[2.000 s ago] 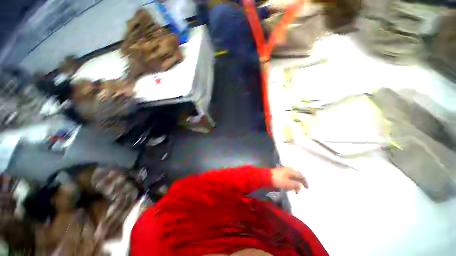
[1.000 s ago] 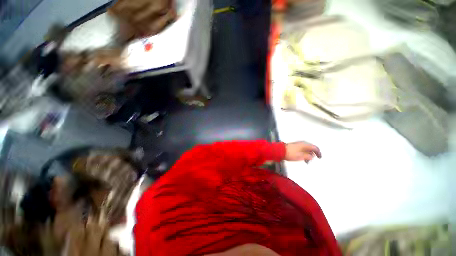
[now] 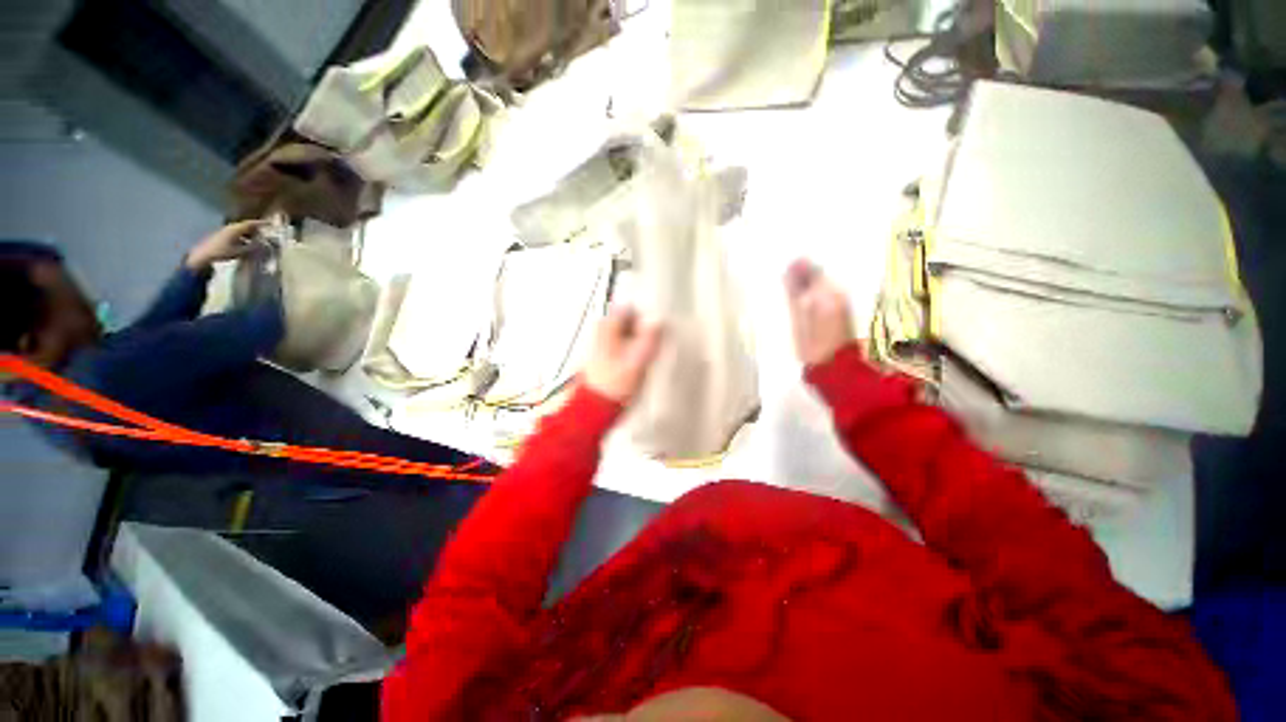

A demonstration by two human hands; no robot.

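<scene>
A cream bag body (image 3: pixel 680 310) stands on the white table in front of me, blurred, its long side towards me. My left hand (image 3: pixel 622 356) is at its left side, fingers curled against it and partly blurred; it appears to grip the bag. My right hand (image 3: pixel 819 313) is raised to the right of the bag, apart from it. Its fingers are blurred, and I cannot tell whether it holds anything small.
Cream panels stack (image 3: pixel 1086 268) at right. More cream bag pieces (image 3: pixel 550 303) lie at left. Brown bags (image 3: pixel 529 35) and dark cords (image 3: pixel 931 71) are at the far side. A coworker in dark blue (image 3: pixel 212 367) handles a bag at left, beyond an orange strap (image 3: pixel 325 456).
The view has swung from the aisle to the table. Both hands now show, with my left hand at a cream bag; before, one hand was seen over the table edge.
</scene>
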